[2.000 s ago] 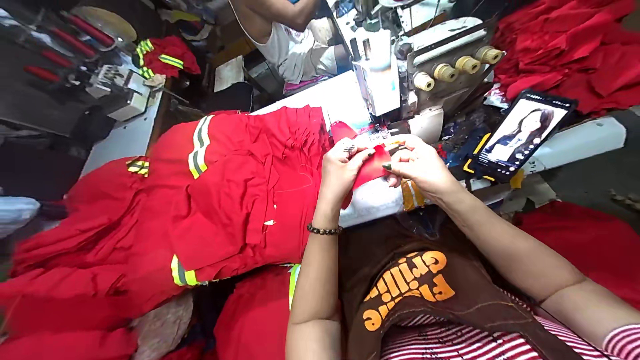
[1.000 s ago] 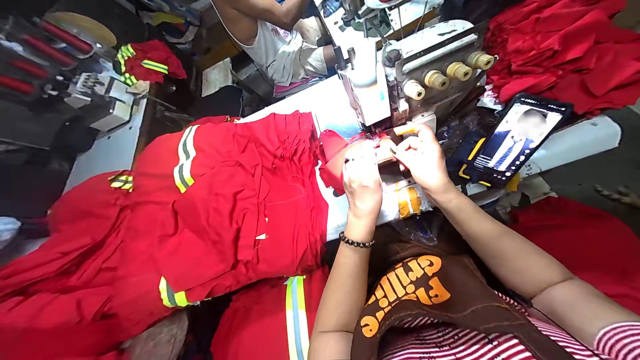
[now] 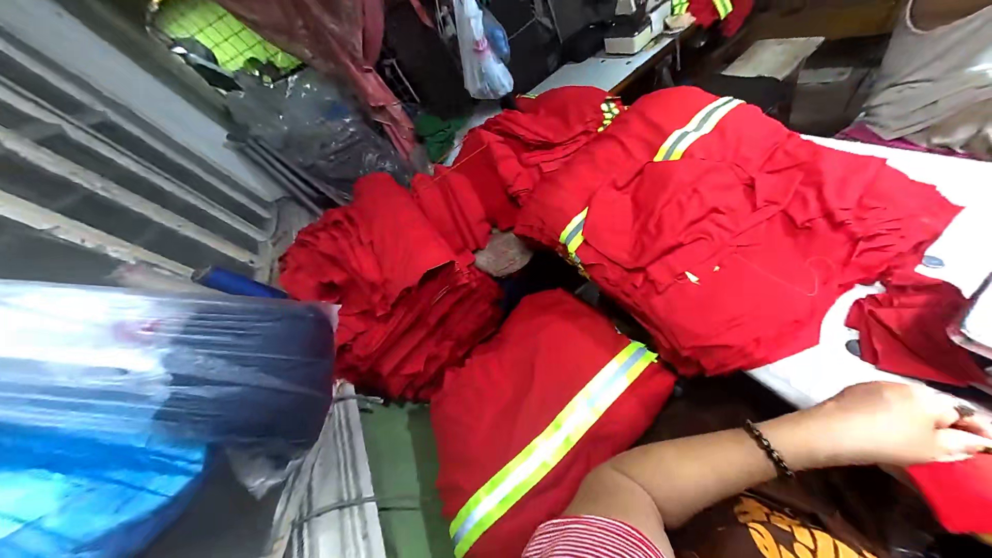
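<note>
At the right edge my left hand, with a bracelet at the wrist, pinches a piece of red fabric that hangs below the fingers; the fingertips are partly cut off by the frame. My right hand is out of view. Another red fabric piece lies on the white sewing table just above my hand. A large pile of red cloth with reflective tape covers the table's left part. Below it, a folded red garment piece with a yellow-and-silver stripe lies near my forearm.
A stack of red cloth stands left of centre. Plastic-wrapped dark rolls and blue plastic fill the lower left, beside metal slats. A plastic bag hangs at the top. Another person is at the upper right.
The view has swung far to the left. The sewing machine, the phone and my right hand, seen before, are out of frame. The red piece now hangs from my left hand near my lap.
</note>
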